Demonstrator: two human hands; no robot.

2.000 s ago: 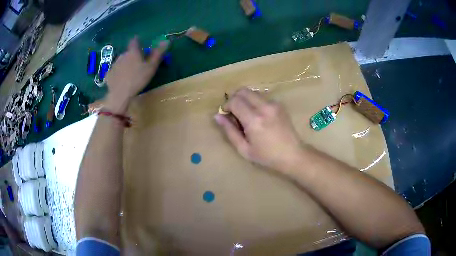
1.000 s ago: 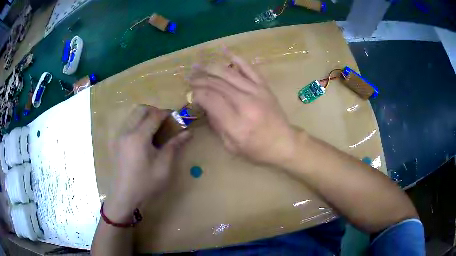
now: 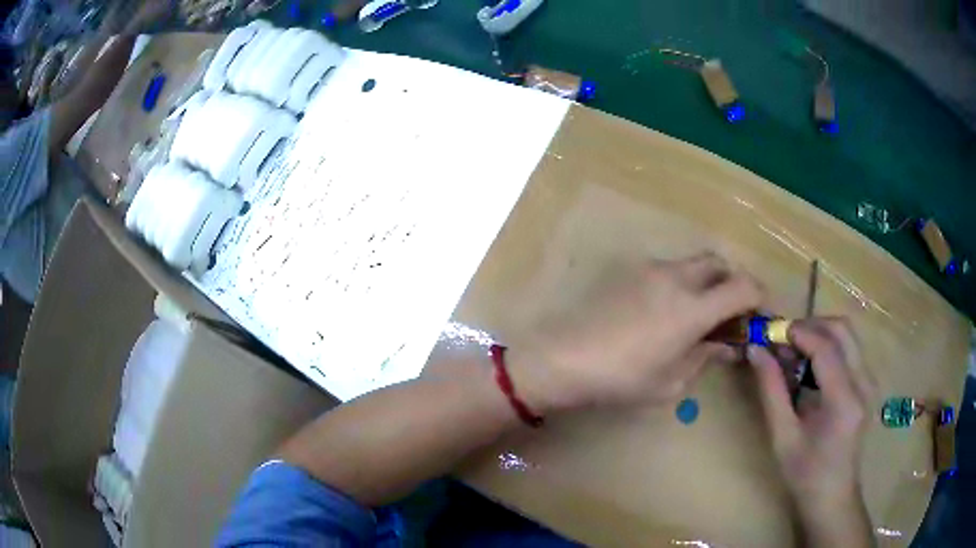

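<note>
My left hand (image 3: 653,332), with a red cord at the wrist, holds a blue battery cell (image 3: 759,329) with a brown side over the mat. My right hand (image 3: 819,391) meets it at the cell's end, a pale yellow finger cot on one finger. A thin dark rod (image 3: 813,287) sticks up from the right hand. Fingers hide most of the cell, and I cannot see its board. A battery-and-board set (image 3: 944,441) lies at the mat's right, its green circuit board (image 3: 899,412) beside it.
White housing shells (image 3: 230,134) stand in rows on a marked white sheet (image 3: 353,214). An open cardboard carton (image 3: 214,428) holds white shells at lower left. The green conveyor belt (image 3: 664,118) carries several battery sets. Another person's sleeve (image 3: 37,177) shows at far left. A teal dot (image 3: 687,411) marks the mat.
The view has swung left, bringing the shell rows and carton further in. Both hands have come together at the cell's end. The left hand has come back from the belt with the cell.
</note>
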